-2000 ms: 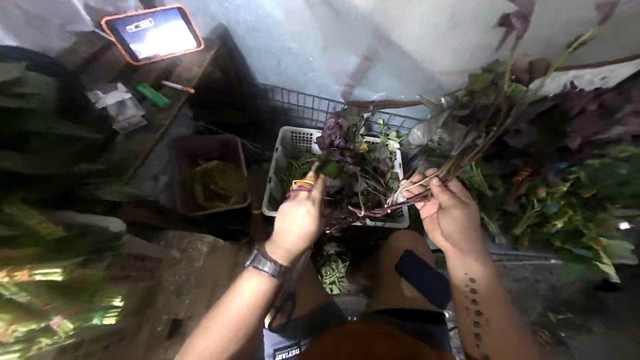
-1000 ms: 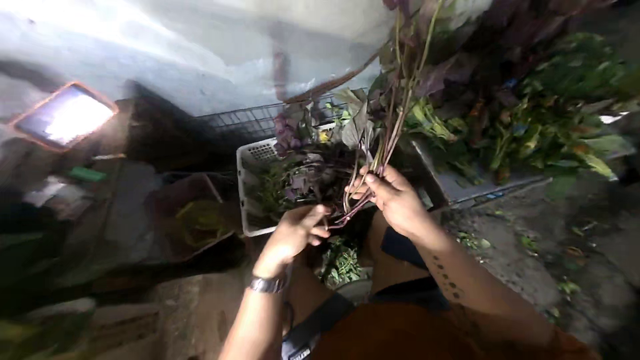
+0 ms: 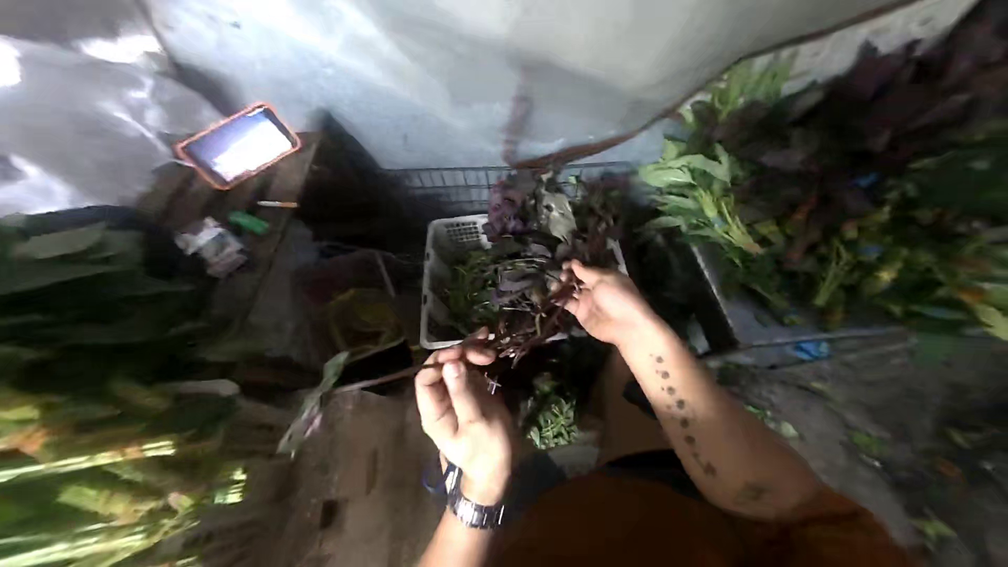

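Observation:
My left hand (image 3: 465,409), with a metal-banded watch on the wrist, pinches a thin leafy stem (image 3: 378,380) that sticks out to the left and ends in drooping leaves. Up and to the right, my right hand (image 3: 605,303) is closed around a bunch of purple-leaved stems (image 3: 551,311) at the right side of a white plastic basket (image 3: 428,303). Dark purple leaves (image 3: 516,276) and green sprigs (image 3: 465,287) lie in the basket. The cut ends of the bunch point toward my left hand.
A phone in an orange case (image 3: 239,146) lies on a wooden bench at left, near a green lighter (image 3: 249,222) and a cigarette (image 3: 277,205). Leafy bundles (image 3: 835,236) are heaped at right, more greens (image 3: 87,472) at lower left. Trimmed leaves (image 3: 554,417) lie between my legs.
The long stems that stood upright from my right hand are now low over the basket. My left hand now holds a stem pointing left. The view has swung back to the left.

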